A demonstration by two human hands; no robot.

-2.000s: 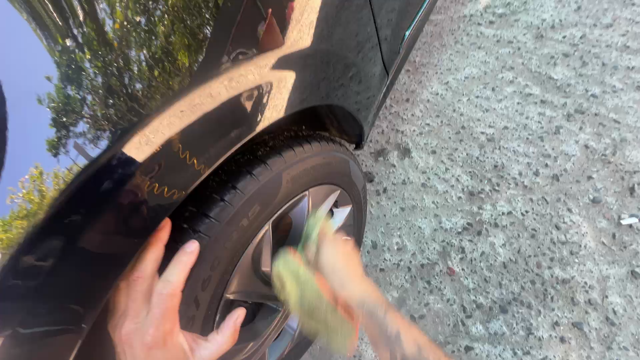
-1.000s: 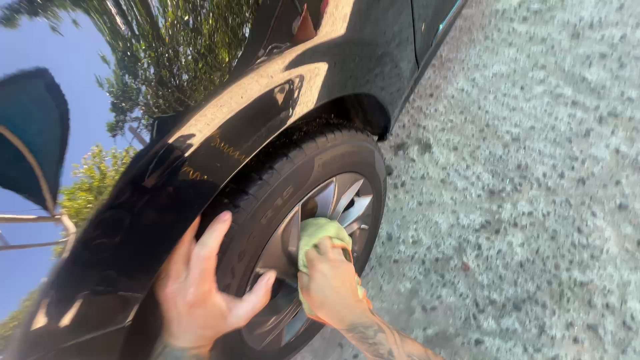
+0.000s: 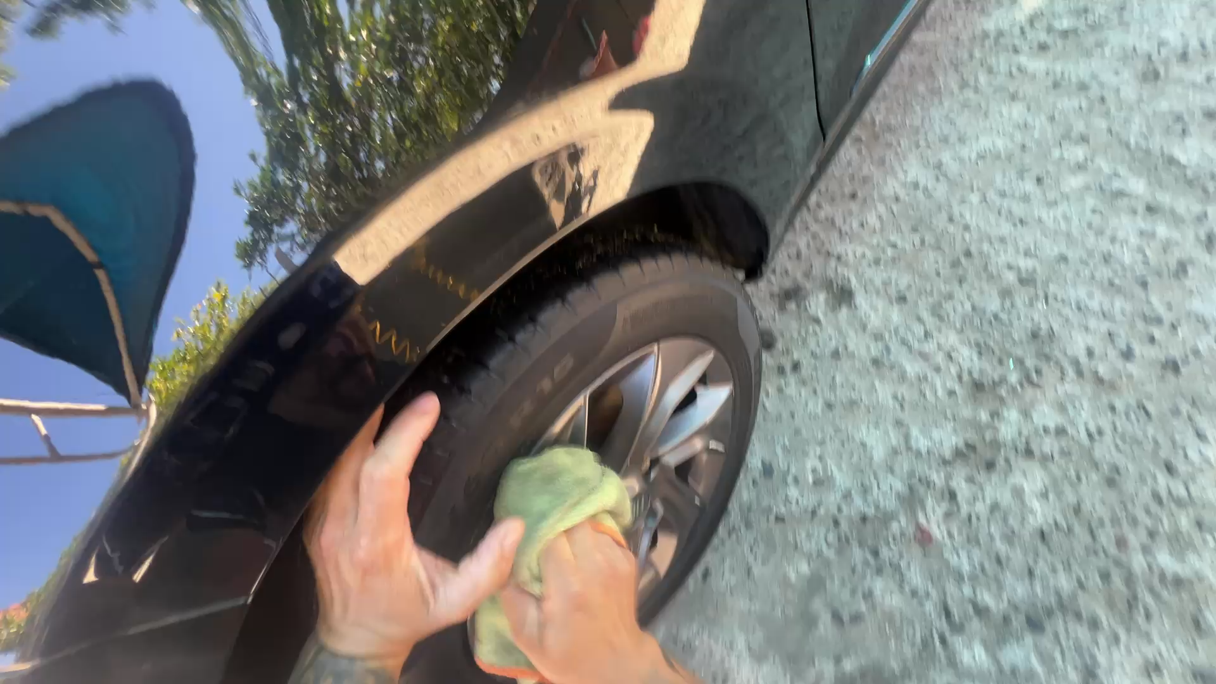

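A green cloth with orange edging [image 3: 560, 489] is bunched in my right hand [image 3: 589, 598], which presses it against the lower left of the alloy wheel rim [image 3: 655, 408] near the tyre sidewall. My left hand [image 3: 394, 541] has its fingers spread, with the fingertips at the tread of the black tyre [image 3: 551, 370], by the edge of the wheel arch; it holds nothing. The thumb of my left hand lies close beside the cloth. The palm side of my right hand and part of the rim are hidden.
The glossy dark car fender [image 3: 494, 237] curves over the wheel, with reflections on it. Rough speckled pavement [image 3: 978, 380] lies to the right. Trees [image 3: 380, 104] and a teal shade canopy [image 3: 104, 228] on a pale frame stand at the left.
My right hand has moved with the cloth from the rim's middle toward its lower left, closer to my left hand. The view has shifted, with the canopy coming into sight.
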